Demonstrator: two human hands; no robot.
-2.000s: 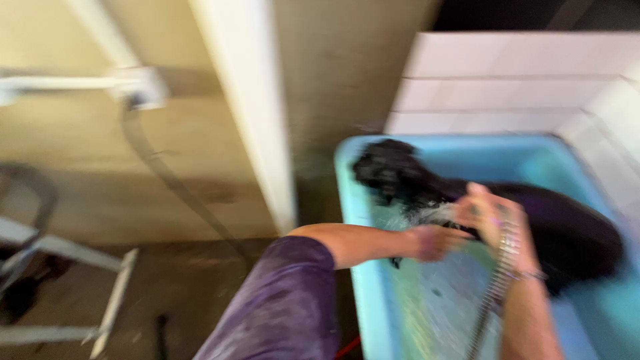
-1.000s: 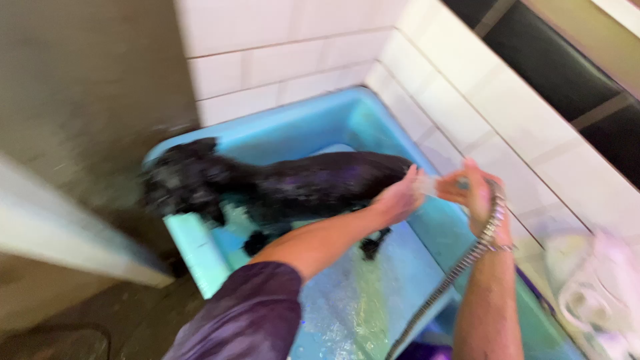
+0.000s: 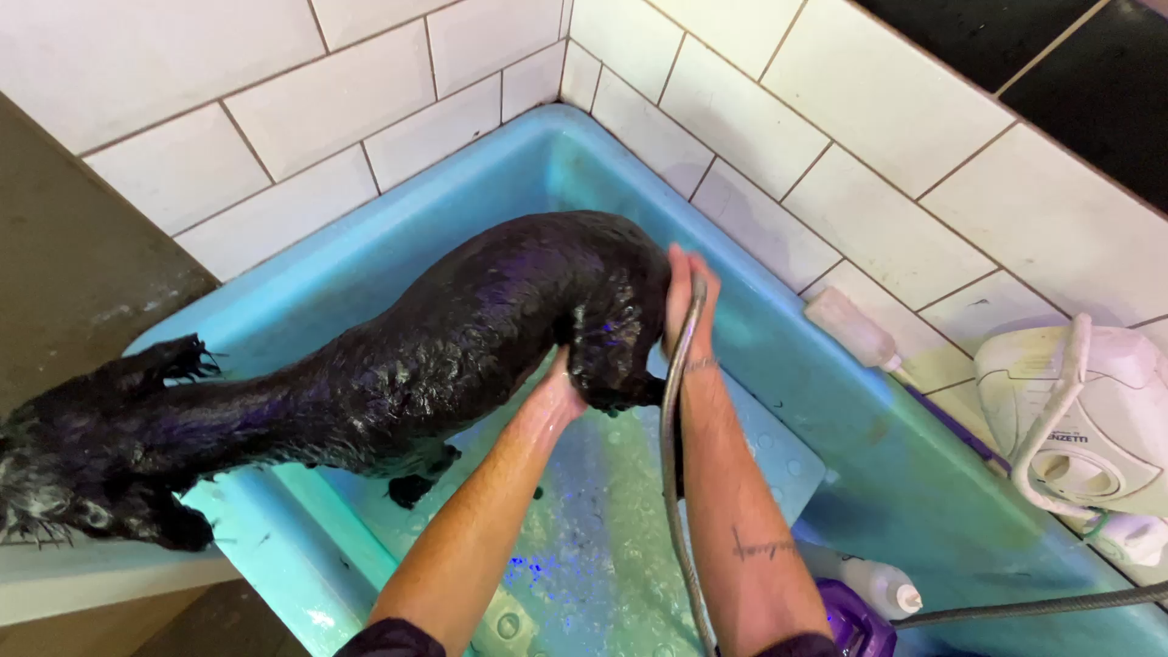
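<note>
A wet black dog [image 3: 474,319] stands in a blue tub [image 3: 757,356], its head hanging over the tub's left rim. My left hand [image 3: 561,388] reaches under the dog's belly by the hind leg; its fingers are hidden behind the leg. Against the dog's rump lies my right hand [image 3: 689,297], with the end of a metal shower hose [image 3: 675,420] at its palm. The hose runs down along my right forearm. Whatever spray head it has is hidden behind the hand and the dog.
White tiled walls [image 3: 301,91] border the tub. On the right ledge are a plastic bottle [image 3: 849,328], a purple stick [image 3: 958,429] and a large white jug [image 3: 1068,411]. A white bottle [image 3: 876,584] and a purple container [image 3: 849,620] lie inside the tub, lower right.
My left hand has gone from beside the dog's rump to under its belly. My right hand now touches the rump. The dog's head reaches out past the rim. The view has swung right.
</note>
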